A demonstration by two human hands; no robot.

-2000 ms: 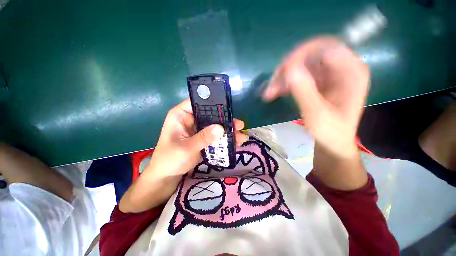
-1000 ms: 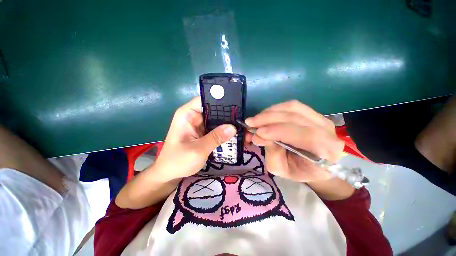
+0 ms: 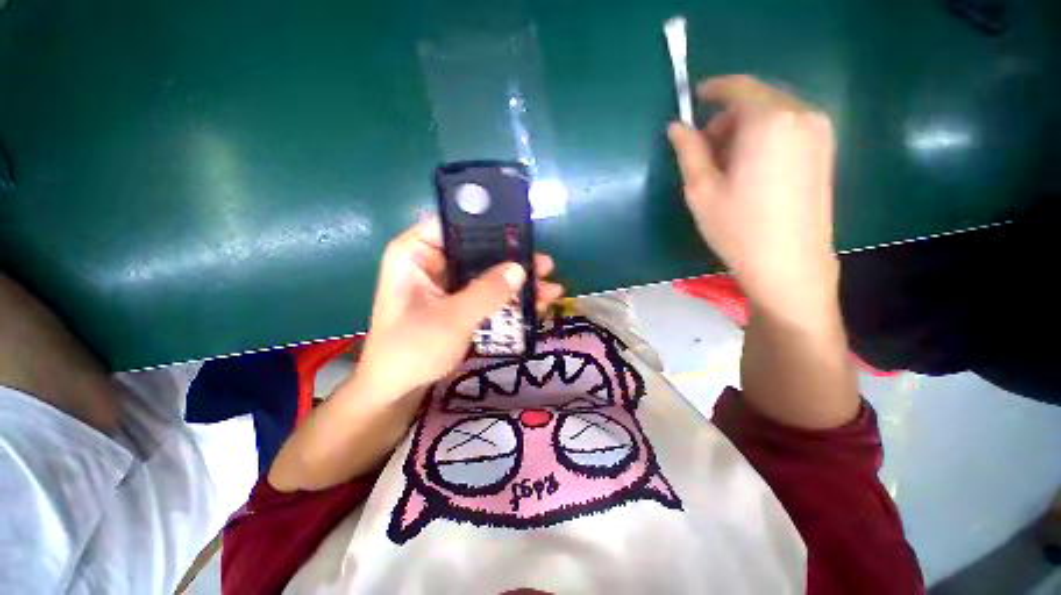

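Observation:
A black phone body (image 3: 489, 227) is upright in my left hand (image 3: 425, 308), near the table's front edge. Its open back faces me, with a silvery round disc near the top end and a white patterned area at the lower end. My left thumb lies across the lower half and my fingertips show at its right side. My right hand (image 3: 762, 186) is raised over the table to the right, slightly blurred. It holds a thin tool (image 3: 679, 70) whose whitish end points away from me. The tool's other end is hidden by the hand.
A clear sheet (image 3: 477, 87) lies flat on the green table (image 3: 268, 140) behind the phone. A small dark item (image 3: 980, 14) lies at the far right. A seated person's white sleeve (image 3: 70, 488) is at the left, and dark clothing (image 3: 931, 302) is at the right.
My right hand has moved from the phone's right side out to the right and away from me, still with the tool. The phone has shifted slightly left in my left hand.

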